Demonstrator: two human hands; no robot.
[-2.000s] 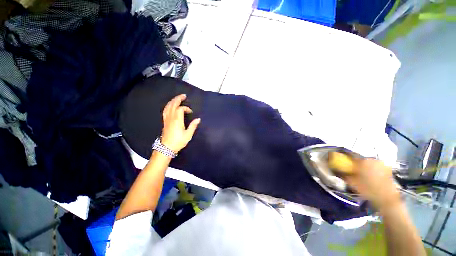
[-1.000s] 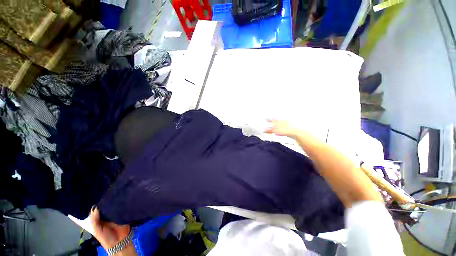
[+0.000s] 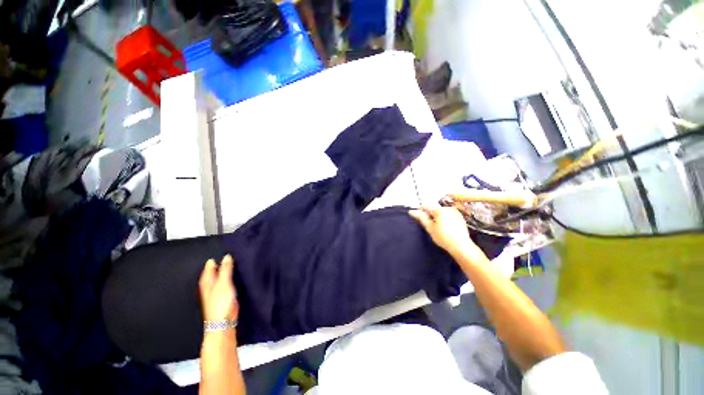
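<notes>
The navy garment lies over the dark padded pressing board, whose rounded left end is bare. A narrow part of the garment spreads onto the white table beyond. My left hand, with a bracelet at the wrist, is at the garment's left edge on the board; whether its fingers pinch the cloth cannot be told. My right hand holds the garment's far edge near the board's right part. The iron's tan handle shows at the right, beyond my right hand; its body is unclear.
The white table carries a long pale beam on its left. A dark cloth heap is at far left. A blue bin with a black bag and a red crate stand beyond. Dark and yellowish lines run right.
The iron has left my right hand and is parked at the right. The garment has been shifted, with a narrow part now spread beyond the board. Both hands have moved to its edges; the view has turned.
</notes>
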